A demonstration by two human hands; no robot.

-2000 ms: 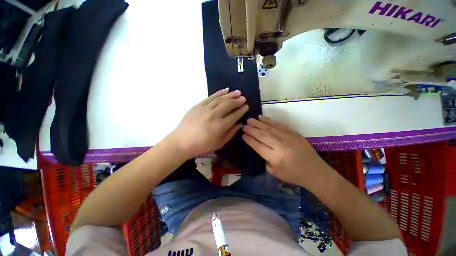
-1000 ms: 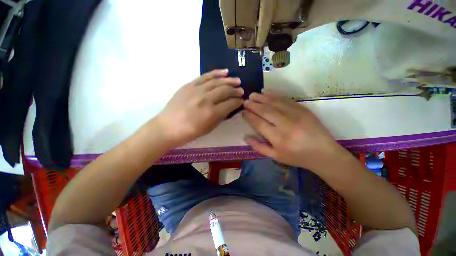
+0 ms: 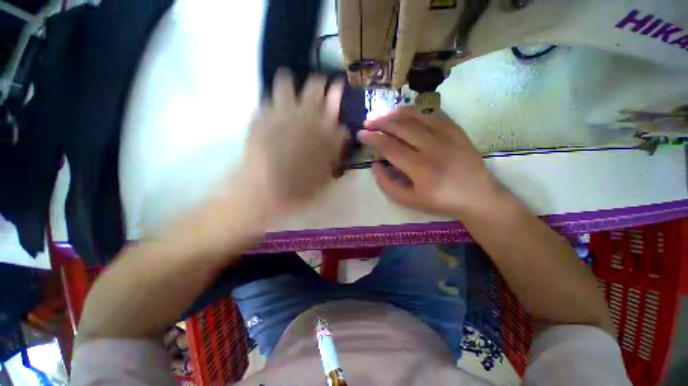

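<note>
A black fabric piece (image 3: 290,38) runs from the top of the view down to the left of the sewing machine head (image 3: 377,38); its near end is at my hands. My left hand (image 3: 302,139), blurred, lies on the fabric with its fingers spread and seems to hold it. My right hand (image 3: 426,154) is just below the needle area, its fingertips at the fabric's right edge; whether it pinches the cloth is unclear. The presser foot area (image 3: 379,104) shows a bright glare, and the needle cannot be made out. The ribbed brass-coloured knob (image 3: 428,102) is just above my right hand.
More black pieces (image 3: 98,143) hang over the table's left side. Dark scissor handles (image 3: 534,51) lie on the machine bed, partly cut off by the head. The white table has a purple edge (image 3: 362,238). Red crates (image 3: 641,279) stand below on both sides. A white stick (image 3: 327,350) is before my chest.
The fabric has shifted left, off the foot area, which now shows bright metal. My left hand has moved slightly up and left with it. My right hand has moved slightly up towards the foot.
</note>
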